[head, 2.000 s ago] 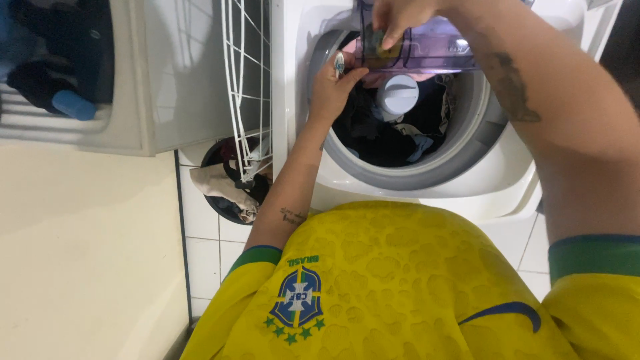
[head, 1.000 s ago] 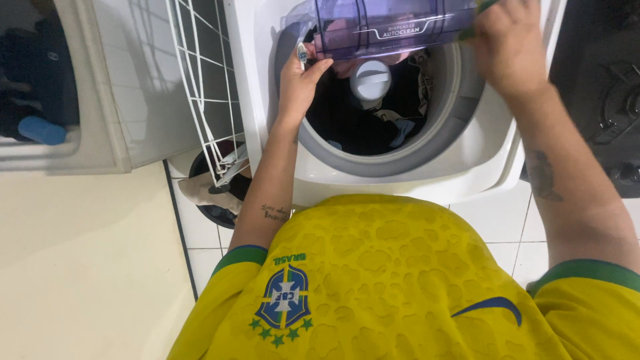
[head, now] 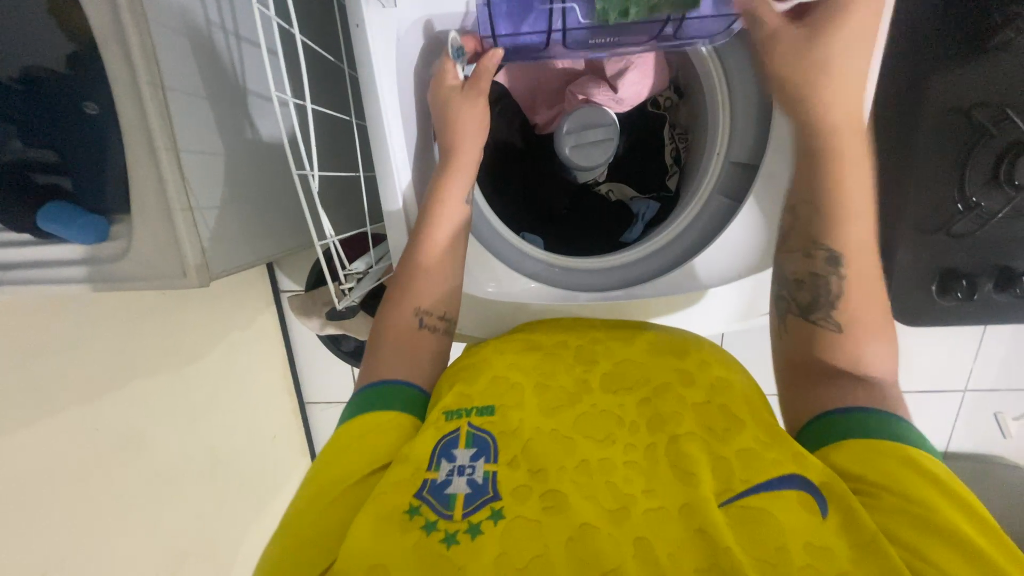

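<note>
A translucent purple detergent dispenser (head: 528,28) lies across the far part of a top-load washing machine's opening. My left hand (head: 464,104) grips its left end, with a small white object (head: 456,50) at the fingers. My right hand (head: 808,64) is at the dispenser's right end, its fingers partly cut off by the frame's top, so its grip is unclear. Something green (head: 640,8) shows at the dispenser's upper edge. Below, dark clothes (head: 544,184) and a pink cloth (head: 584,84) lie in the drum around the grey agitator (head: 588,138).
A white wire rack (head: 308,136) stands left of the washer, above a dark basket with clothes (head: 336,316). Farther left is another appliance with a see-through lid (head: 152,144) and dark clothes behind it. A black gas cooktop (head: 952,240) lies at the right.
My right hand has moved from the dispenser's left part to its right end. My left hand stays at the left end. The view has shifted, bringing the cooktop in.
</note>
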